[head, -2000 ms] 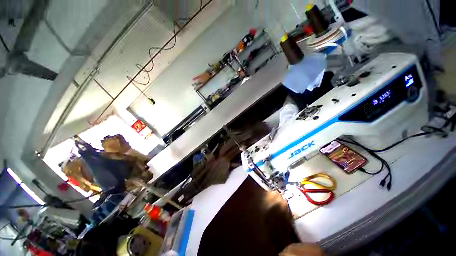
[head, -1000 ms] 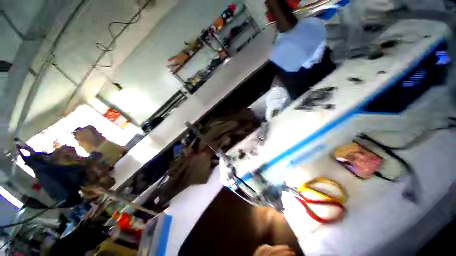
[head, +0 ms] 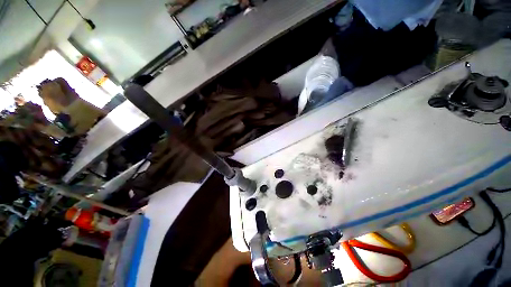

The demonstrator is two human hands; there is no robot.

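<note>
Dark brown cloth (head: 187,235) lies on the white tabletop left of the sewing machine head (head: 291,185) and runs under it. A brightly lit tan area shows beside the head at the bottom edge; it looks like lamplit cloth. The needle area is hidden behind the head and its small metal parts (head: 322,255). Scissors with a red loop handle (head: 392,277) and a yellow one lie right of these parts, partly hidden by the machine. No hand can be made out; my left hand and my right hand are out of the picture.
A smartphone (head: 453,212) with black cables lies under the machine arm. A blue-edged tray (head: 137,252) and an orange-red bottle (head: 81,217) are at the left. A brown cloth pile (head: 235,115) lies behind the machine, before a long pale table (head: 224,61).
The view has moved closer over the machine head, which now looks larger and covers part of the scissors. The fingers seen earlier at the bottom edge have left the picture.
</note>
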